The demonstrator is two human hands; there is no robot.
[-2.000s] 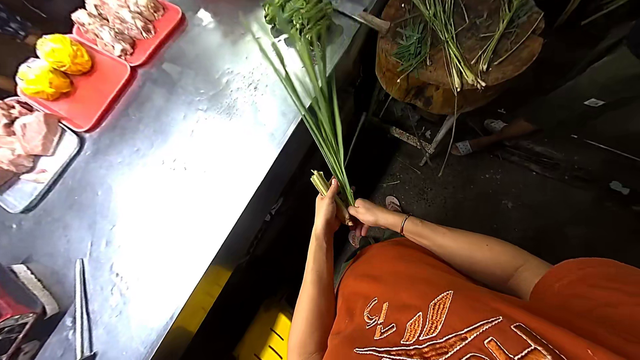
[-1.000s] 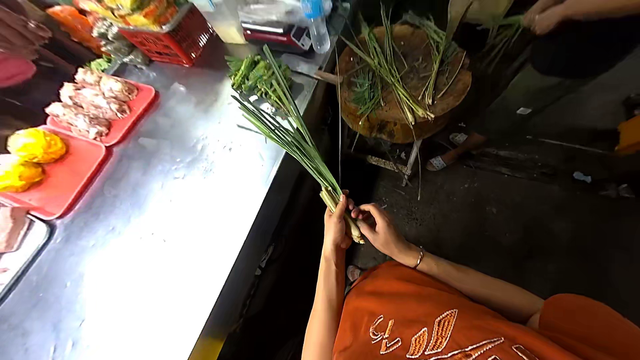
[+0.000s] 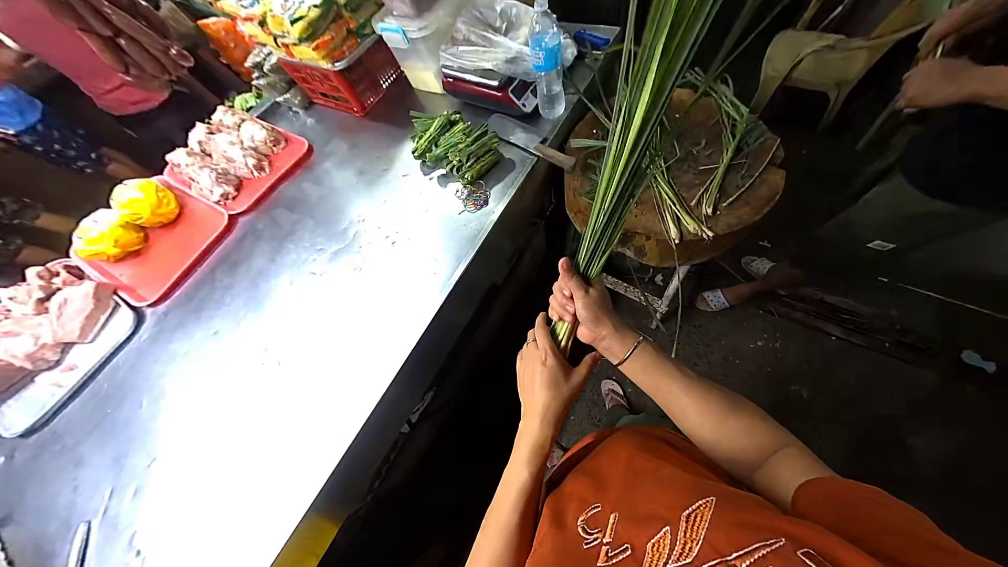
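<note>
A bundle of lemongrass stalks (image 3: 622,169) stands upright in my right hand (image 3: 583,303), whose fingers are wrapped round its lower part. My left hand (image 3: 549,370) is at the pale stalk ends just below, its fingers partly spread against them; how firmly it touches them is hard to tell. Behind the bundle, more lemongrass (image 3: 677,209) lies on a round wooden chopping block (image 3: 752,189). Tied green bundles (image 3: 457,146) rest on the metal table, with a small heap of rubber bands (image 3: 473,197) beside them.
A cleaver (image 3: 531,142) lies at the edge of the metal table (image 3: 315,276). Red trays (image 3: 177,268) and a pale tray (image 3: 87,382) hold meat and yellow bundles. A red basket (image 3: 339,83), a scale (image 3: 488,87) and a water bottle (image 3: 547,67) stand farther back. Another person's hands (image 3: 945,79) are at right.
The right hand has moved from beside the stalk ends to a grip round the bundle. The left hand, earlier round the stalks, is now lower at their ends. The bundle now stands more upright.
</note>
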